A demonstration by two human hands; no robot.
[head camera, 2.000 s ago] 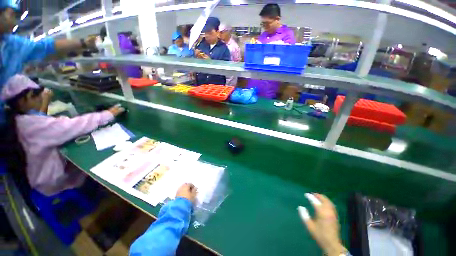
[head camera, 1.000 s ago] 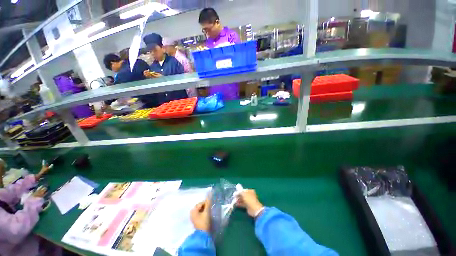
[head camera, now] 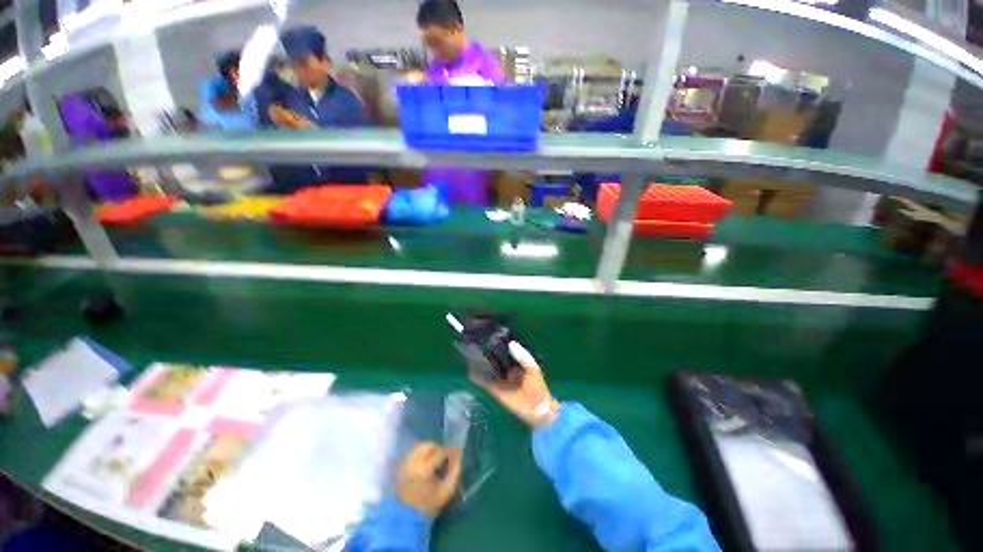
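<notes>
My right hand (head camera: pixel 521 390) holds a small black electronic unit (head camera: pixel 490 347) above the green mat, with white covers on the fingertips. My left hand (head camera: pixel 429 478) is low on the mat and holds a clear plastic bag (head camera: pixel 464 429) that stands up from the fingers. The bag looks empty. The stack of empty poly bags (head camera: pixel 323 453) lies left of my left hand, over the printed sheets (head camera: pixel 140 458). The black packing tray (head camera: pixel 835 474) is at the right, with bagged units (head camera: pixel 755 405) at its far end and silvery-white lining (head camera: pixel 781 491) below them.
A raised shelf (head camera: pixel 690 156) crosses ahead with a blue crate (head camera: pixel 471 116) on it. Red trays (head camera: pixel 663 209) and a blue plastic bag (head camera: pixel 417 205) are on the opposite bench. A white form (head camera: pixel 71 380) and a dark unit (head camera: pixel 101 308) are at left. People stand beyond the shelf.
My right hand has let go of the bag, moved up and taken the black unit from the mat. My left hand has kept the bag and moved slightly down. The view has turned right.
</notes>
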